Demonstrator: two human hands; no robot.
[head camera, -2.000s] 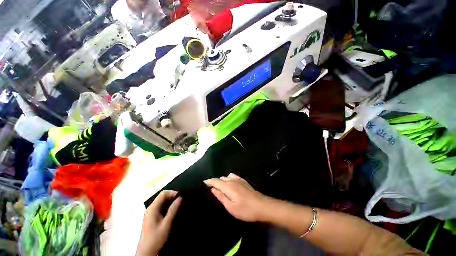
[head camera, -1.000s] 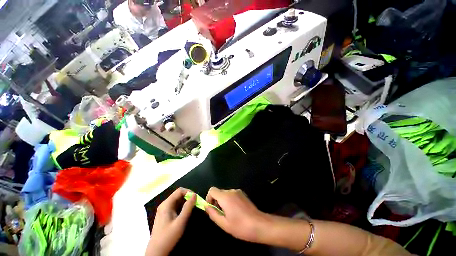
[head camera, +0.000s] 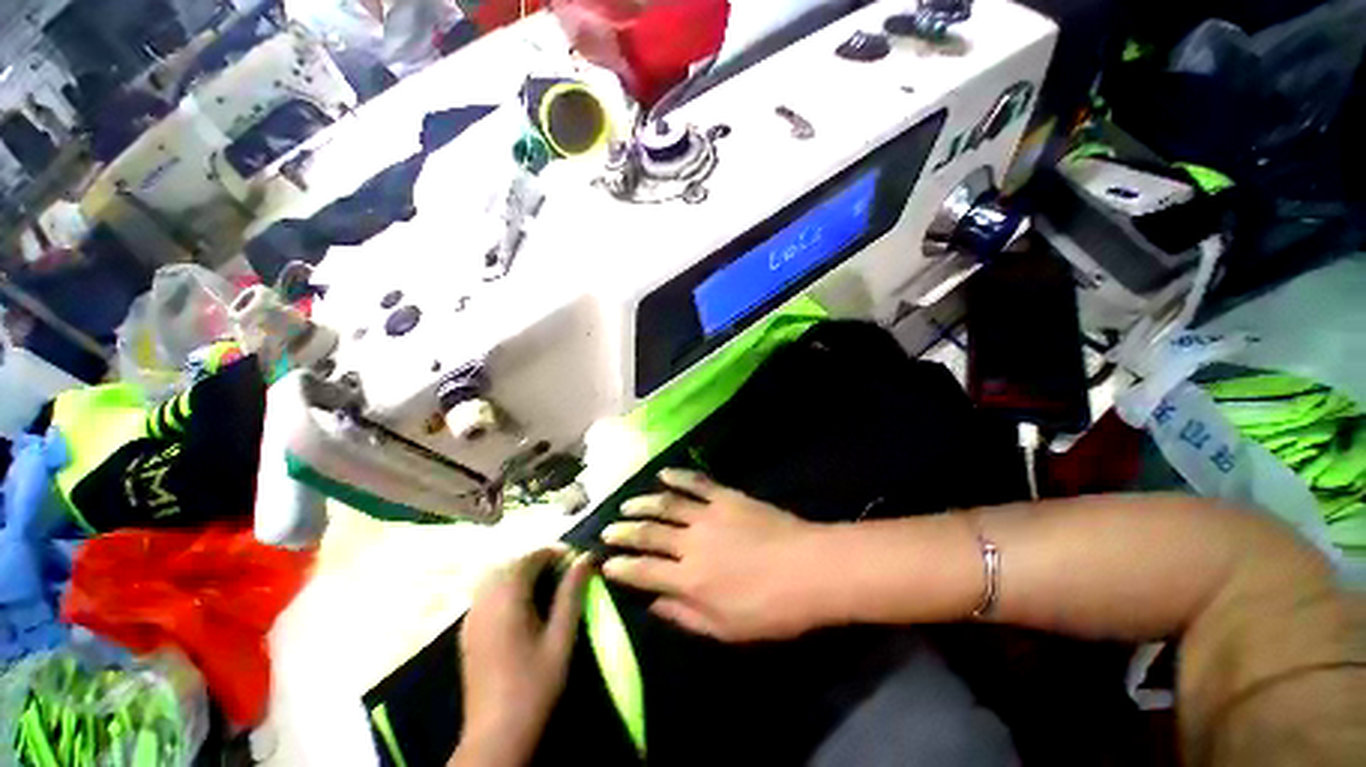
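Note:
A black fabric panel lies in front of the white sewing machine, with a neon-green panel along its upper edge beside the machine. A narrow neon-green strip runs down over the black cloth from my left fingertips. My left hand pinches the upper end of the strip at the cloth, thumb against the fingers. My right hand lies flat on the black cloth just right of the strip, fingers slightly spread. The needle area is above my hands; the needle itself is not clear.
A red plastic bag and a bag of green strips lie at left, below a black-green piece. A phone with a white cable and a carrier bag of green pieces are at right.
The green strip, held between both hands a second ago, now lies down the black cloth. My right hand has moved up and flattened on the cloth. The view has shifted closer to the machine.

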